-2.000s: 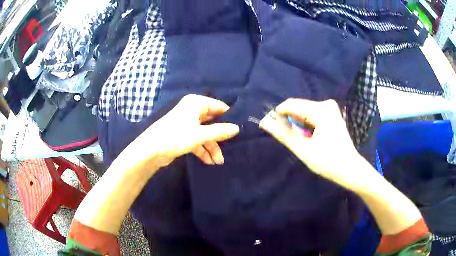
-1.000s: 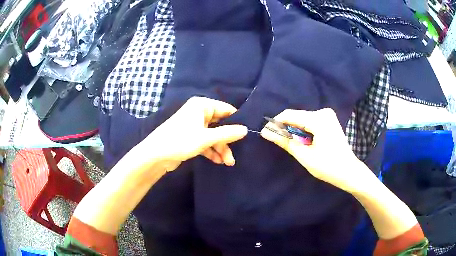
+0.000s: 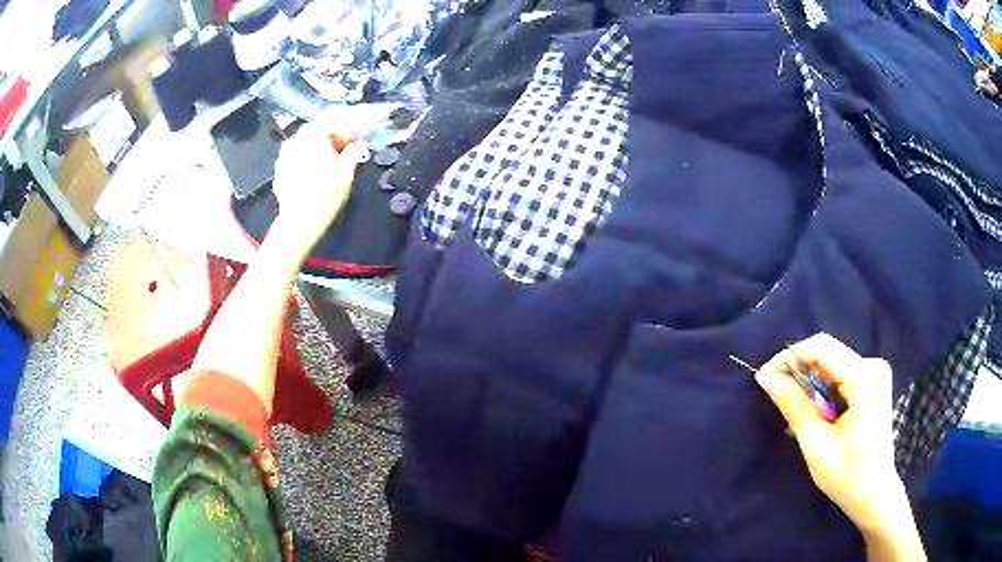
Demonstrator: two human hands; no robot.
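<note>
The navy garment [image 3: 703,253] with black-and-white checked lining [image 3: 549,187] fills the lap and reaches over the table edge. My right hand [image 3: 835,412] is over its right part. Its fingertips pinch a thin needle [image 3: 743,362] pointing left, and thread snips [image 3: 819,397] with blue and pink parts sit in the same hand. My left hand [image 3: 319,181] is off the garment, over the table beside several dark round buttons [image 3: 402,203]. Its thumb and finger are close together; whether a button is between them is unclear.
A dark cloth with a red edge [image 3: 341,268] lies under the buttons. A crumpled clear plastic bag [image 3: 357,55] is behind them. A red stool [image 3: 165,318] stands lower left on the speckled floor. Navy garments with checked strips [image 3: 945,181] lie at right.
My left hand has left the garment and reached out to the buttons at left. The view has turned left. The needle now shows clearly at my right fingertips, with the snips still in that hand.
</note>
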